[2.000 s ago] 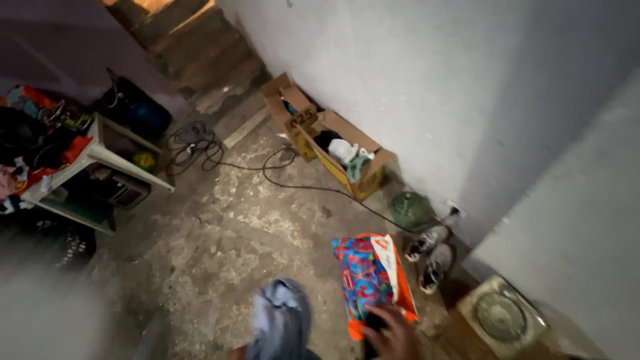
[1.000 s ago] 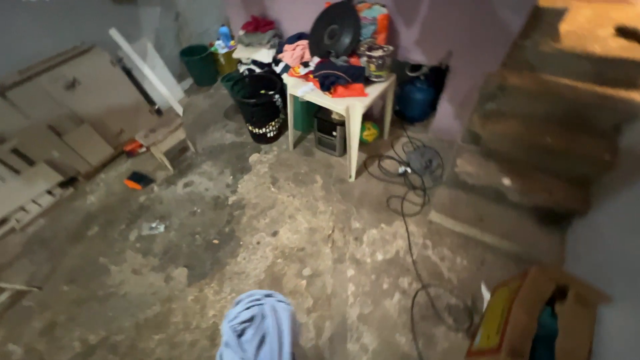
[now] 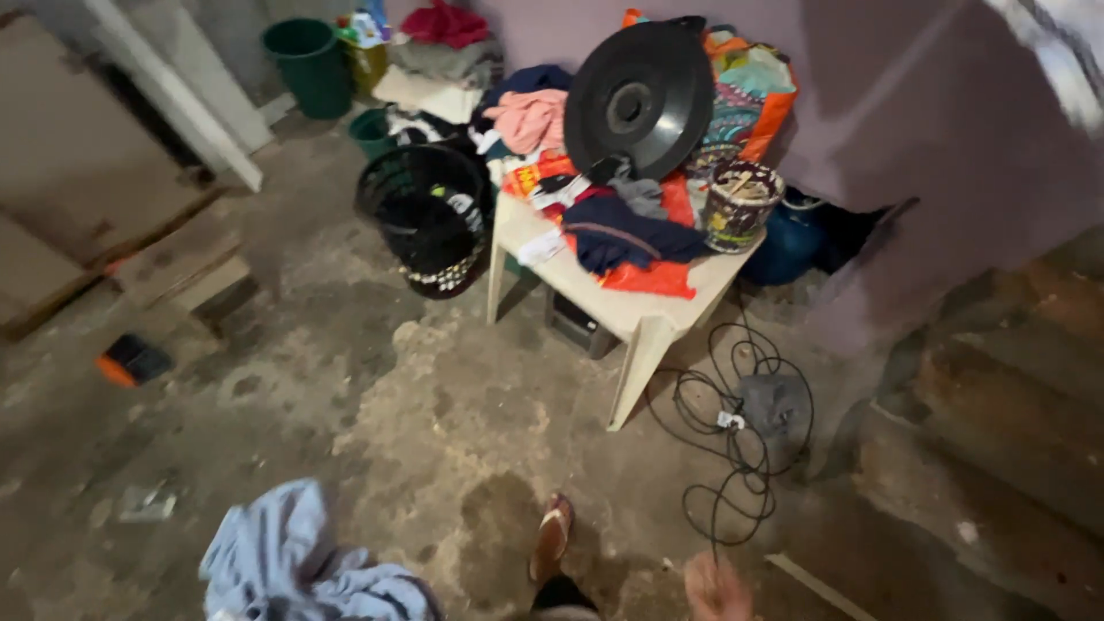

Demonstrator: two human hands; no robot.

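A light blue cloth hangs in a bunched heap at the bottom left of the head view; my left hand does not show, and whatever holds the cloth is hidden. At the bottom edge, right of centre, my right hand is blurred and partly cut off; its fingers cannot be made out, and no object shows in it. Between them is a foot in a flip-flop on the concrete floor. Beyond it stands a cream plastic table bearing a dark blue garment, a black round lid-like disc and a stained bucket.
A black perforated basket stands left of the table, with a green bin behind. A coiled black cable lies on the floor at right, near rough steps. An orange and black object lies at left.
The view has swung from the wall, boxes and patterned bag to the table, which is now closer. My right hand, at the bag two seconds ago, is away from it.
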